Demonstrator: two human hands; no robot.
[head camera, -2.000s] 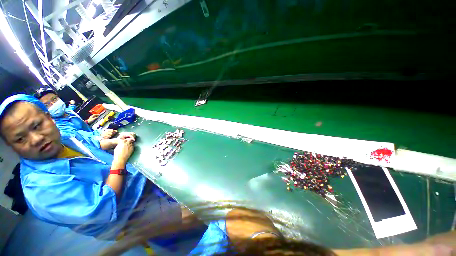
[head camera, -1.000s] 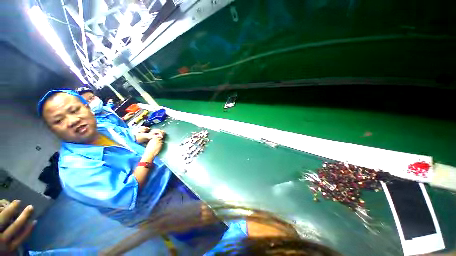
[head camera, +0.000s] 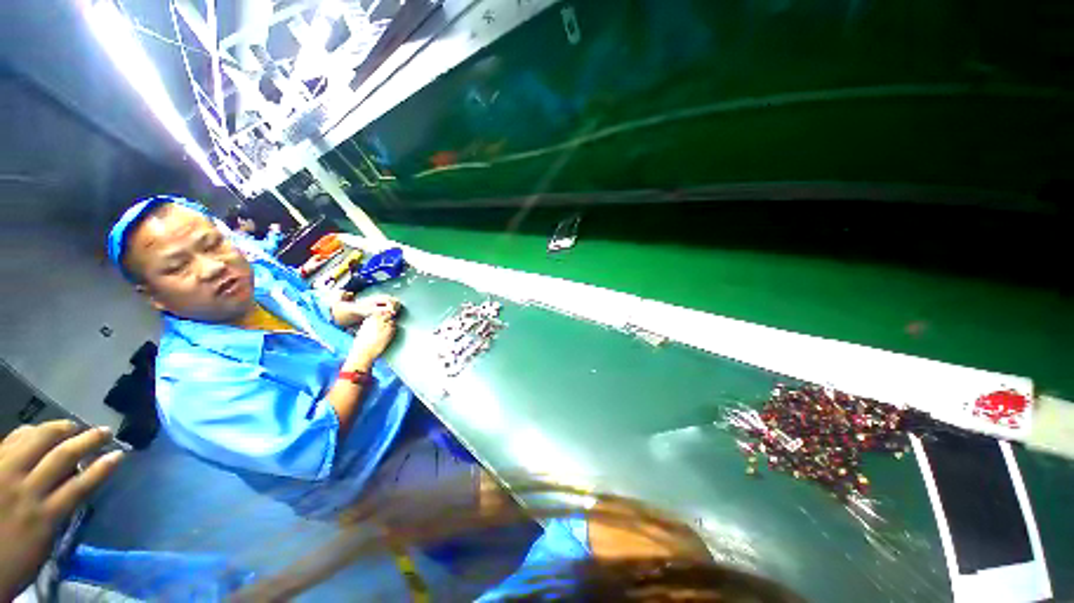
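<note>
A loose heap of tiny dark red-brown leaded parts (head camera: 824, 436) lies on the green bench, its thin silvery wires spread towards the near side. A flat black panel with white borders (head camera: 983, 507) lies beside it at the lower right, its near end close to the picture's bottom edge. A blue sleeve and a bare arm (head camera: 630, 532) show at the bottom centre behind blurred hair strands, with no hand visible on them. Neither of my hands can be made out; a hand at the lower left edge (head camera: 47, 489) seems to be another person's.
A neighbour in a blue smock (head camera: 253, 365) sits at the left, hands together by a pale parts heap (head camera: 469, 336). A blue bin (head camera: 380, 266) stands beyond. A white strip (head camera: 730, 335) bearing a red patch (head camera: 1001, 408) borders the green belt, which carries a small unit (head camera: 564, 234).
The view has swung left, so bench and neighbour appear further right. The arm at the lower right has left the picture. A hand has come in at the left edge and shows more fully now.
</note>
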